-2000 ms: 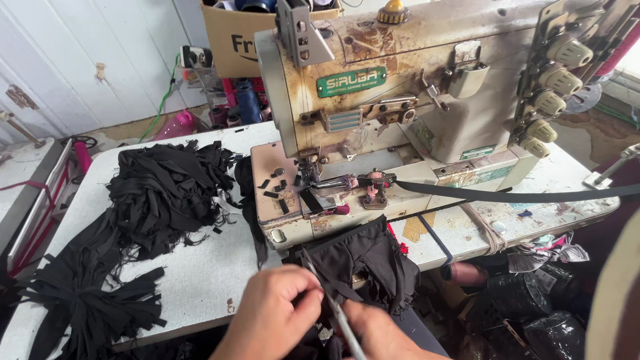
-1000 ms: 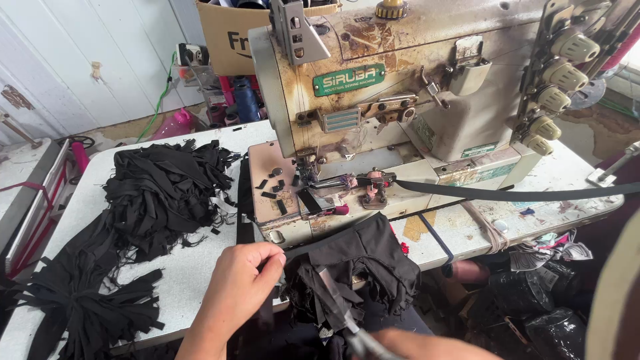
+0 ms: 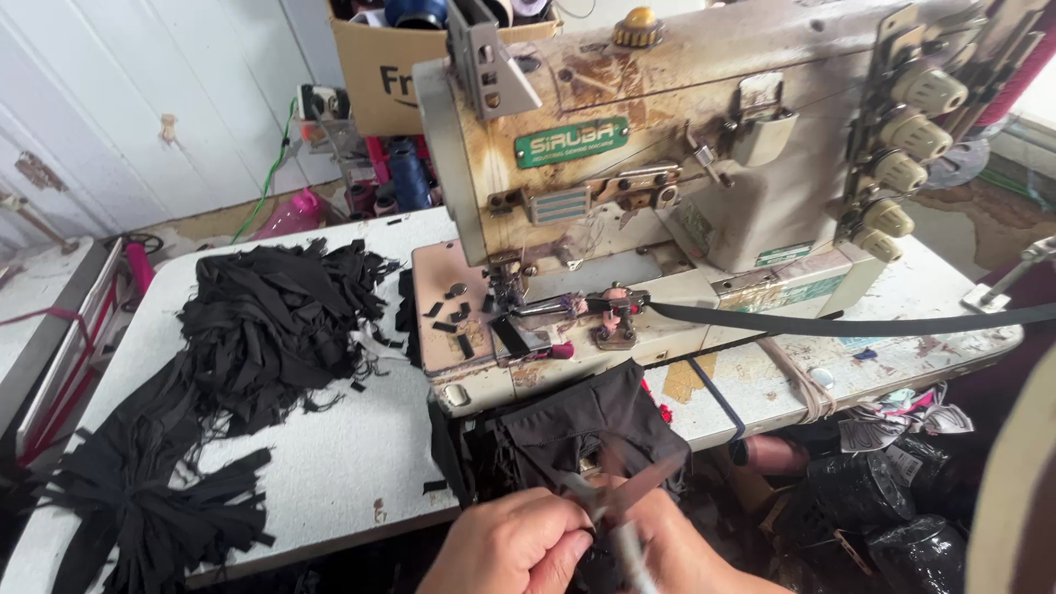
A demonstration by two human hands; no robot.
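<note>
My left hand (image 3: 516,540) is at the bottom centre, its thumb and fingers pinched on a bit of black fabric. Close on its right, my right hand (image 3: 676,536) holds metal scissors (image 3: 615,503), blurred, with the blades spread. Just beyond both hands, a black fabric piece (image 3: 577,425) hangs at the front edge of a Siruba industrial sewing machine (image 3: 569,148). A black band (image 3: 825,320) runs from the right into the folder on the machine bed. Small black offcuts (image 3: 450,318) lie on the bed's left plate.
A heap of black fabric strips (image 3: 272,322) covers part of the white table (image 3: 330,478) at left. Behind stand a cardboard box (image 3: 363,66) and thread spools (image 3: 406,177). Below the table at right are a pink spool (image 3: 771,454) and plastic-wrapped black bundles (image 3: 866,495).
My left hand, left of the black fabric piece one second ago, has moved right beside my right hand. The scissors, lying over that fabric then, now point up with blades apart.
</note>
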